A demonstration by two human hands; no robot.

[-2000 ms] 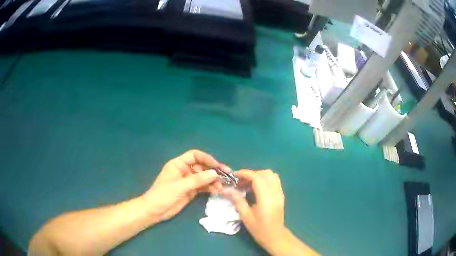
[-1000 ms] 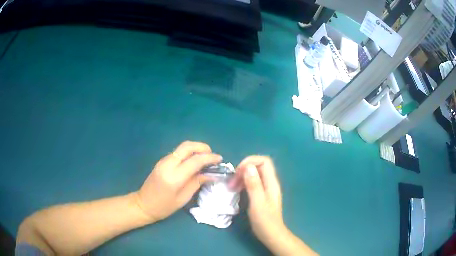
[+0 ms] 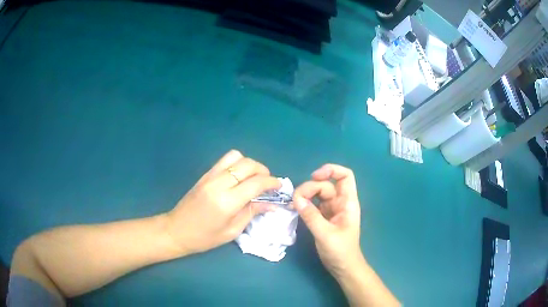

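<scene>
My left hand (image 3: 219, 201) is closed on a small metal part (image 3: 273, 197), finger-length, dark grey with bright edges. The part lies level above a crumpled white wiping cloth (image 3: 268, 235) on the green bench mat (image 3: 138, 120). My right hand (image 3: 333, 216) has its thumb and forefinger pinched at the right end of the part. My left fingers hide the part's left end. Whether the cloth is also held by the left fingers cannot be told.
Black foam trays (image 3: 282, 18) are stacked at the top. A clear film (image 3: 294, 81) lies on the mat. At the right are a small bottle (image 3: 396, 51), a white bin (image 3: 417, 78), metal posts, white cups (image 3: 468, 141) and a silver panel (image 3: 499, 273) on a black tray.
My right thumb and forefinger now meet at the part's right end, with the other fingers curled. The cloth shows more openly below the part. The view has shifted, so the trays sit higher.
</scene>
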